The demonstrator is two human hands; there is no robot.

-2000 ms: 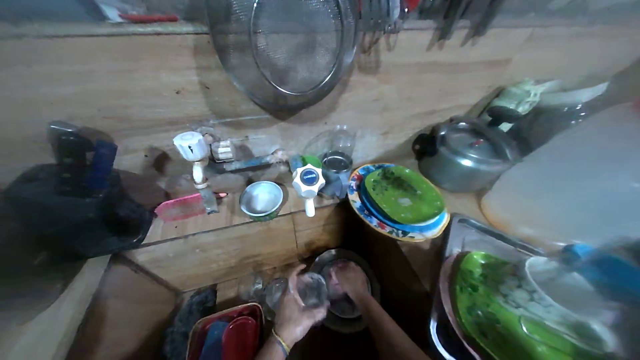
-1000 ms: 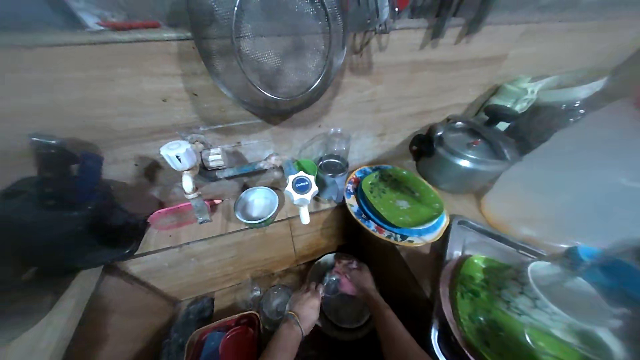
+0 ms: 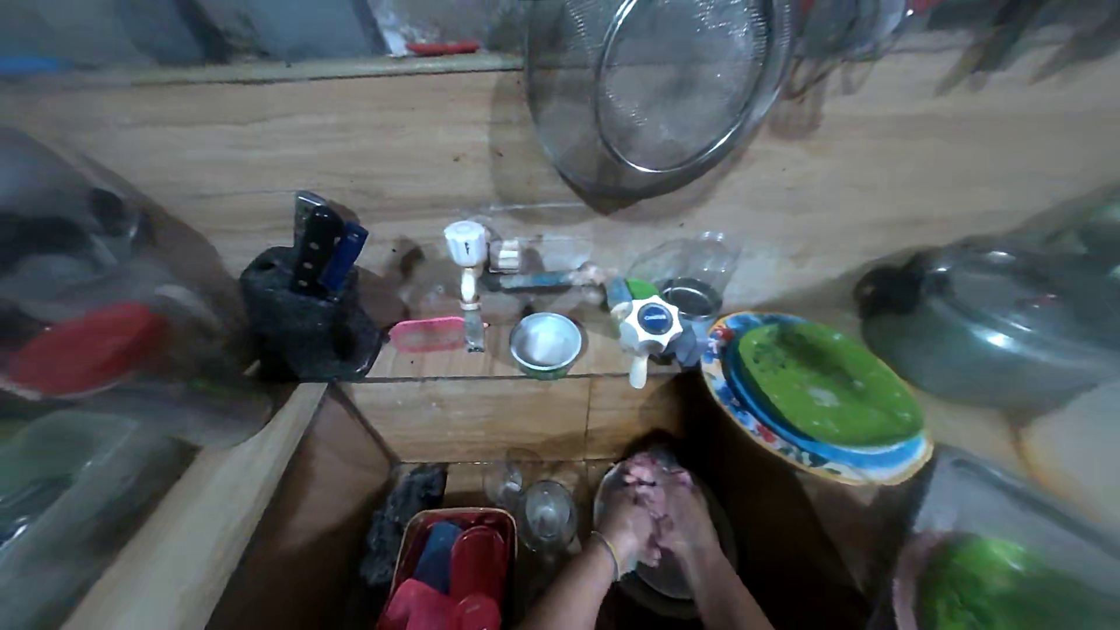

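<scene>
Both hands are low in the sink, close together over a round metal basin [image 3: 669,582]. My left hand [image 3: 626,525], with a band at the wrist, and my right hand [image 3: 687,516] are closed on a pink cloth or mesh scrubber [image 3: 647,490] between them; its exact kind is unclear. No glass shows in either hand. A clear drinking glass [image 3: 549,512] stands just left of my left hand, and another clear glass [image 3: 507,481] is behind it. Further left is a red-rimmed tub [image 3: 512,525] holding red and blue cups.
Taps [image 3: 652,322] and a small metal bowl [image 3: 546,341] are on the ledge behind the sink. A knife block [image 3: 302,315] stands left. Stacked plates [image 3: 726,385] sit right, near a pressure cooker [image 3: 989,324]. A large strainer [image 3: 674,87] hangs above; jars [image 3: 175,394] are at left.
The clear glass seen in my left hand two seconds ago is no longer there. Both hands have come together around the pink material. The view has swung left.
</scene>
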